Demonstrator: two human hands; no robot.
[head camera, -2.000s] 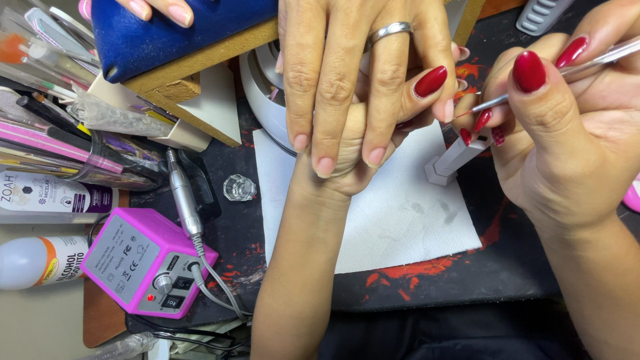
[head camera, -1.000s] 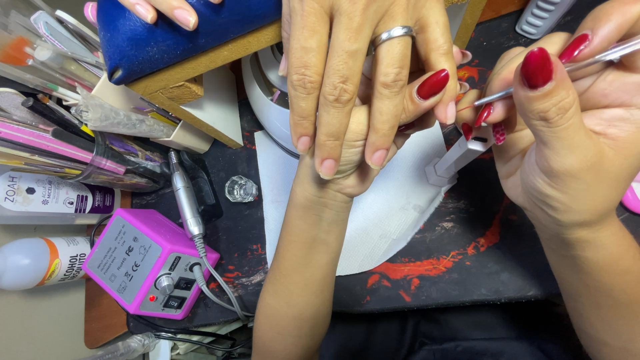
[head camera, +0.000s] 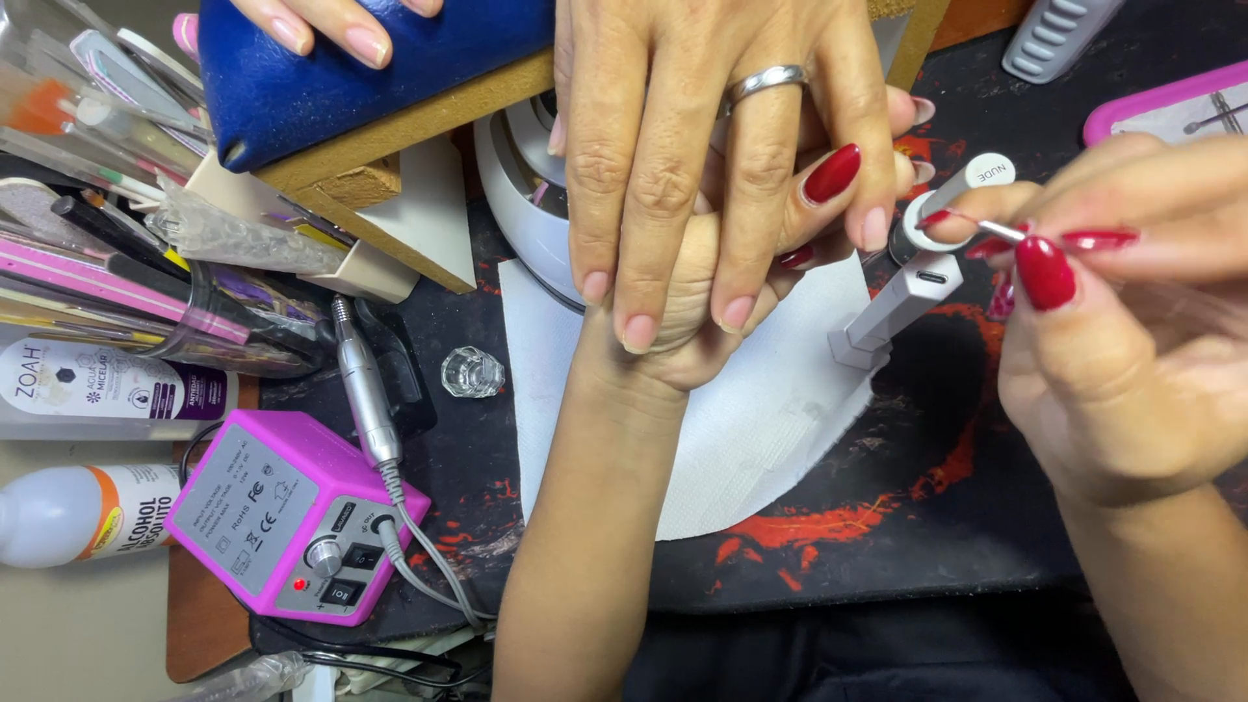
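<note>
My left hand (head camera: 673, 312) reaches up from the bottom under another person's ringed hand (head camera: 712, 127); its red-nailed thumb lies against that person's fingers. Most of my left fingers are hidden. At the right, my right hand (head camera: 1102, 322) pinches a thin metal-tipped tool (head camera: 1002, 232) between red-nailed fingertips. Just left of that tip stands a small white-capped bottle (head camera: 985, 174), partly covered by my fingers, next to an open round white-rimmed container (head camera: 921, 222). A white hexagonal stand-like device (head camera: 897, 307) with a small port rises below them from the white paper towel (head camera: 760, 439).
On the left are a pink nail-drill box (head camera: 292, 517) with its silver handpiece (head camera: 363, 390), bottles (head camera: 88, 512) and holders of brushes and files (head camera: 146, 302). A small glass cup (head camera: 472, 372) sits mid-table. The blue cushion (head camera: 322, 78) bears the person's other hand (head camera: 331, 24); a white lamp (head camera: 526, 205) stands beside it.
My right hand has moved away from the other person's fingertips, toward the right and down. A white-capped bottle and an open container now show there. My left hand keeps its hold.
</note>
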